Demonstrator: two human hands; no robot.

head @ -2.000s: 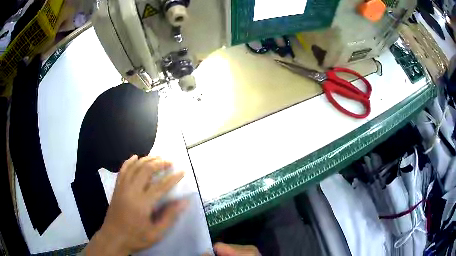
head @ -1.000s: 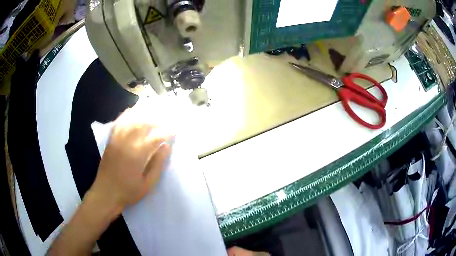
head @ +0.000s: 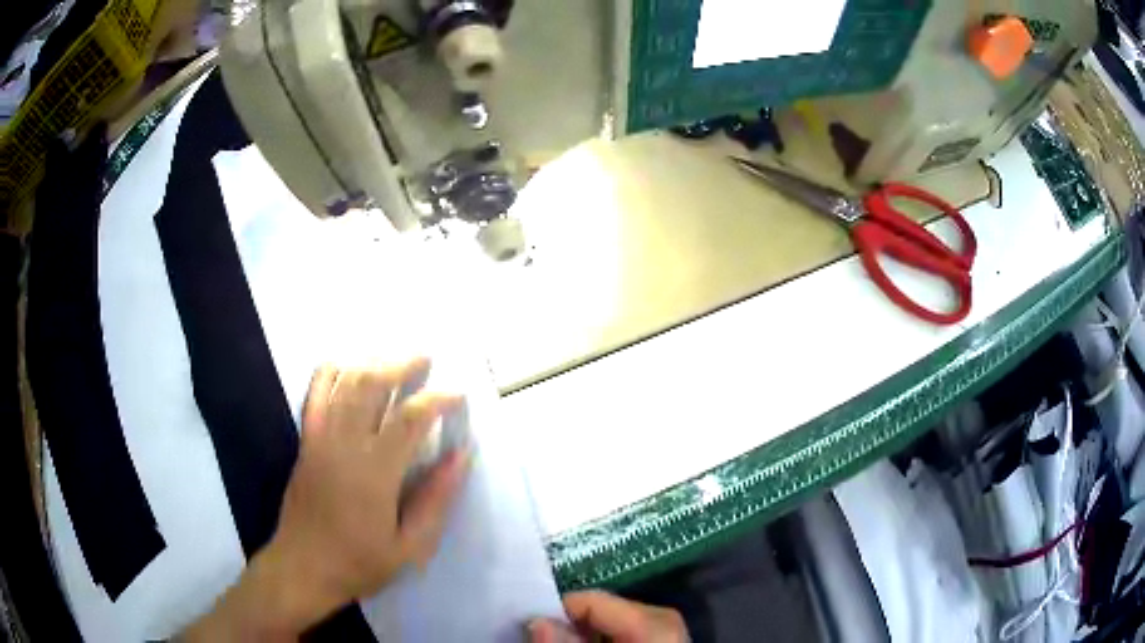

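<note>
A pale-backed fabric panel (head: pixel 502 528) runs from under the lit machine head down to the table's front edge. Its upper end is washed out by the lamp, and the presser foot and needle (head: pixel 433 226) cannot be made out clearly. My left hand (head: pixel 370 471) lies palm down on the panel, fingers a little apart, with a small grey fold or shadow by the thumb. My right hand (head: pixel 615 621), cut off by the bottom edge, pinches the panel's right edge. A black piece (head: pixel 226 327) lies left of and partly under the panel.
A separate black strip (head: pixel 88 377) lies further left on the white table. Red-handled scissors (head: pixel 910 245) lie right of the needle on the beige bed. The sewing machine (head: pixel 553 75) fills the top. Tied bundles (head: pixel 1005 502) are below right, a yellow basket (head: pixel 75 82) far left.
The pale panel has moved up and left under the machine head, and the black piece's rounded end has gone from view. My left hand slid forward, then back down. More of my right hand shows.
</note>
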